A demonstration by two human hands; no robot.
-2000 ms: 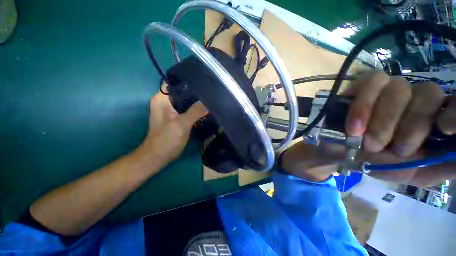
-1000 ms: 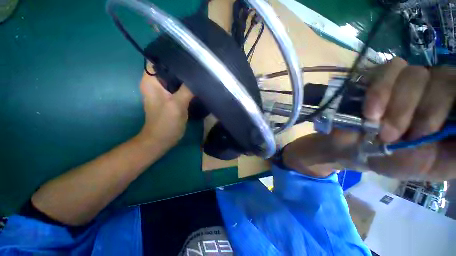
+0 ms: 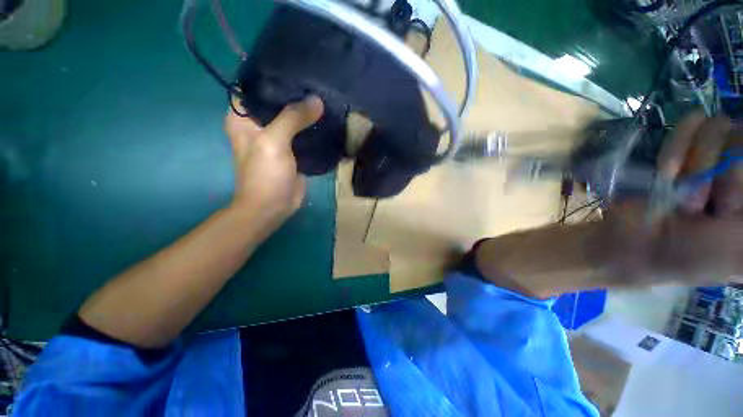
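The black headset (image 3: 350, 61) is held up over the bench at upper centre, its silver hoops cut off by the top edge. My left hand (image 3: 273, 155) grips its left earcup, thumb on the near side. My right hand (image 3: 692, 195) is at the right edge, blurred, closed around the handheld screwdriver (image 3: 611, 155). The driver's metal front points left toward the headset; blur hides its exact tip, and I cannot tell whether it touches. A blue air hose (image 3: 717, 168) shows at my right hand.
Tan cardboard sheets (image 3: 497, 208) lie on the green bench mat (image 3: 122, 179) below the work. A white rail (image 3: 538, 69) runs behind. A whitish round tub (image 3: 31, 18) is at the top left. A blue bin (image 3: 582, 308) and a carton (image 3: 599, 366) are at lower right.
The driver and my right hand have moved right, away from the headset. The headset has shifted and turned, its hoops now higher and partly out of view. My left hand still grips it.
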